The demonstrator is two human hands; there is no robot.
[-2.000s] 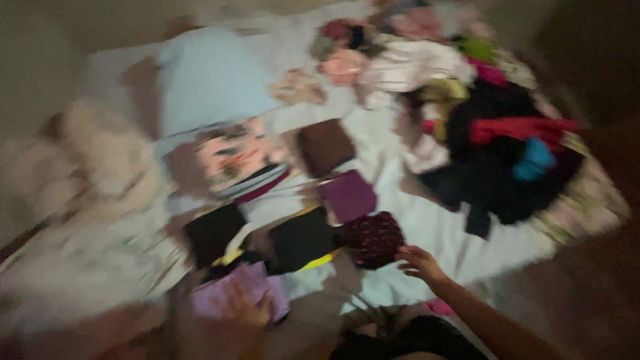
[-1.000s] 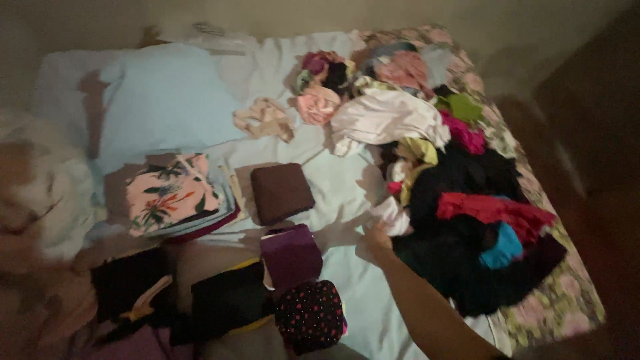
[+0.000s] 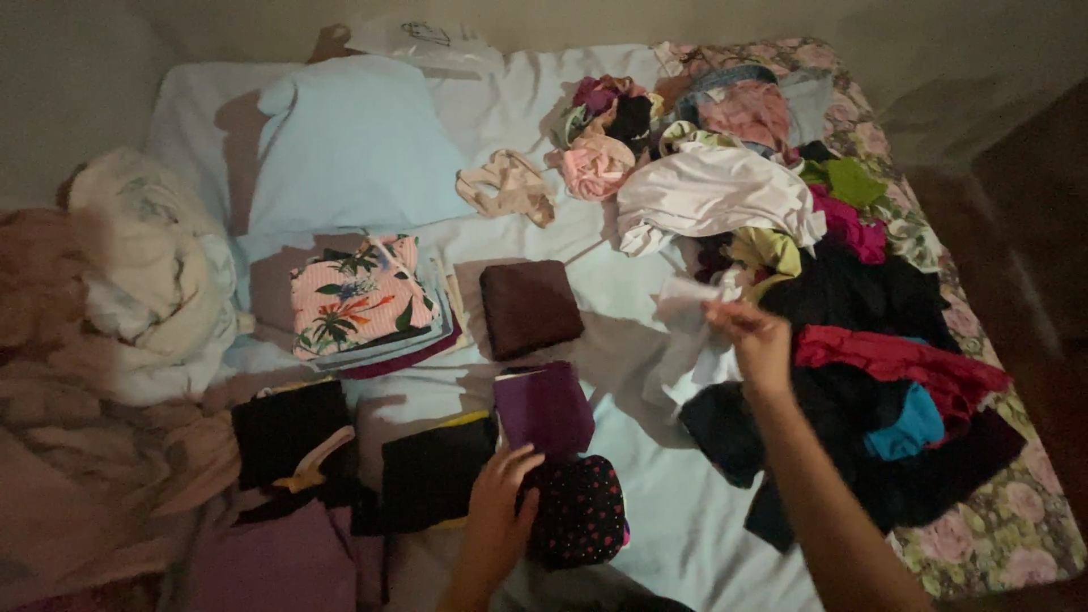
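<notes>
My right hand [image 3: 752, 336] pinches a white cloth garment [image 3: 697, 340] that hangs beside the loose clothes heap. With fingers spread, my left hand [image 3: 501, 501] is over the edge between a folded black cloth [image 3: 438, 476] and a dark dotted folded cloth [image 3: 580, 512]; whether it touches them I cannot tell. Just above lie a folded purple cloth [image 3: 548, 408] and a folded dark brown one [image 3: 531, 306]. A folded pink floral garment [image 3: 361, 297] tops a stack at left. Black clothes [image 3: 858, 297], a red garment [image 3: 901, 365] and a blue piece [image 3: 909, 425] lie right of my right hand.
A light blue pillow [image 3: 348, 144] lies at the upper left, a beige crumpled garment [image 3: 507, 185] beside it. Bunched blankets [image 3: 153, 272] line the left side. A white garment [image 3: 722, 191] and pink bundle [image 3: 597, 164] are at the back. The floral mattress edge [image 3: 1020, 501] runs down the right.
My right hand, at the heap's edge one second ago, now holds a white cloth lifted there. My left hand, out of view then, is back beside the dark dotted cloth.
</notes>
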